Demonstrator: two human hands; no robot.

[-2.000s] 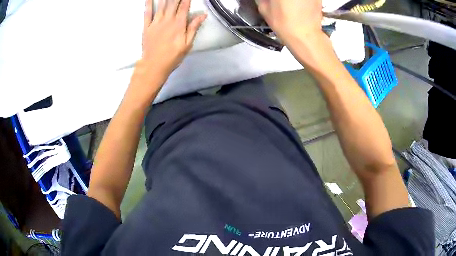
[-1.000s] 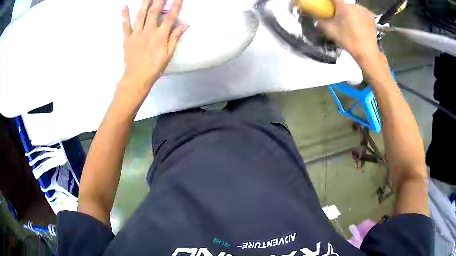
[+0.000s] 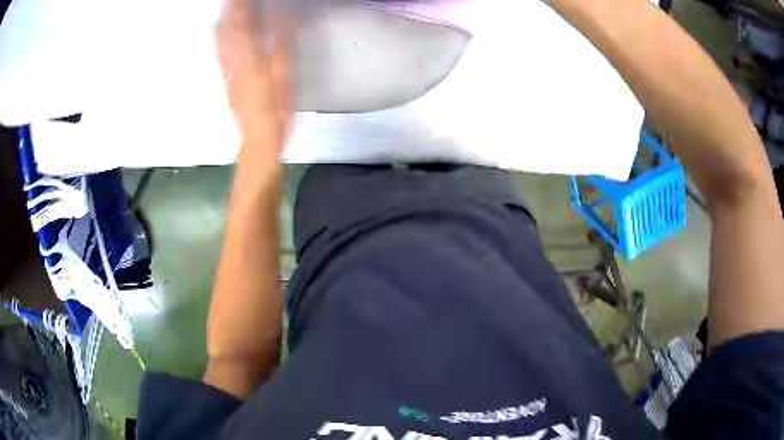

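Observation:
The padded pressing board (image 3: 382, 73) shows its grey-beige rounded end at the top centre. A thin pink-purple edge of a garment (image 3: 430, 17) lies along the board's upper side and is cut off by the picture's top. My left hand (image 3: 256, 64) is motion-blurred at the board's left part, by a blurred greyish-purple patch; its fingers and any hold cannot be made out. My right hand is out of the picture beyond the top edge; only the forearm shows. The iron is not in view.
The white cloth-covered table (image 3: 533, 120) spans the top. White hangers (image 3: 64, 206) hang on a blue frame at the left. A blue plastic stool (image 3: 653, 210) stands on the floor at the right. Striped cloth (image 3: 675, 374) lies at the lower right.
The iron and its hose have gone out of view, and my right hand has left past the top edge. My left hand has turned edge-on and blurred. The pink edge now shows farther right.

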